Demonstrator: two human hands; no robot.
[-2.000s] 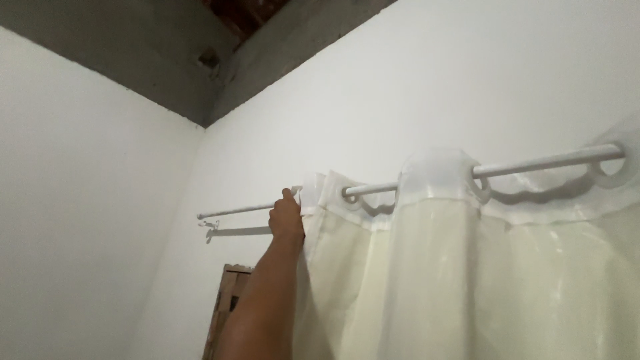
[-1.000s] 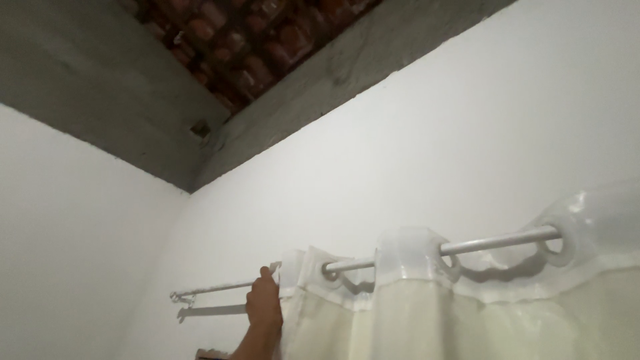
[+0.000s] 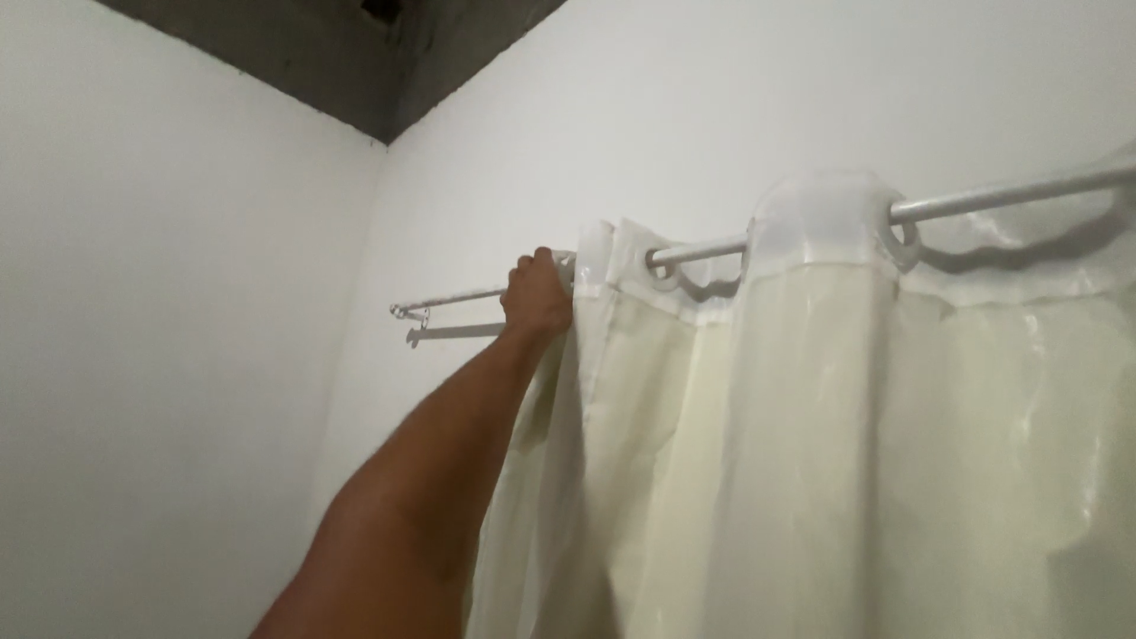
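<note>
My left hand [image 3: 538, 295] reaches up from the lower left and is closed on the top edge of a cream curtain [image 3: 799, 426], at its leftmost folds beside the rod. The curtain has a white header band with ring eyelets [image 3: 903, 244]. A thin pale metal curtain rod [image 3: 701, 252] passes through these eyelets and runs on past my hand to a wall bracket [image 3: 410, 312] at the left. My fingertips are partly hidden behind the hand and fabric. My right hand is out of view.
White walls [image 3: 177, 266] meet in a corner left of the bracket. A dark, rough cement band [image 3: 311, 62] runs above them. The rod casts a shadow [image 3: 457, 333] on the wall just below it.
The view tilted up and has come back down. My left hand stays at the curtain's left edge by the rod throughout.
</note>
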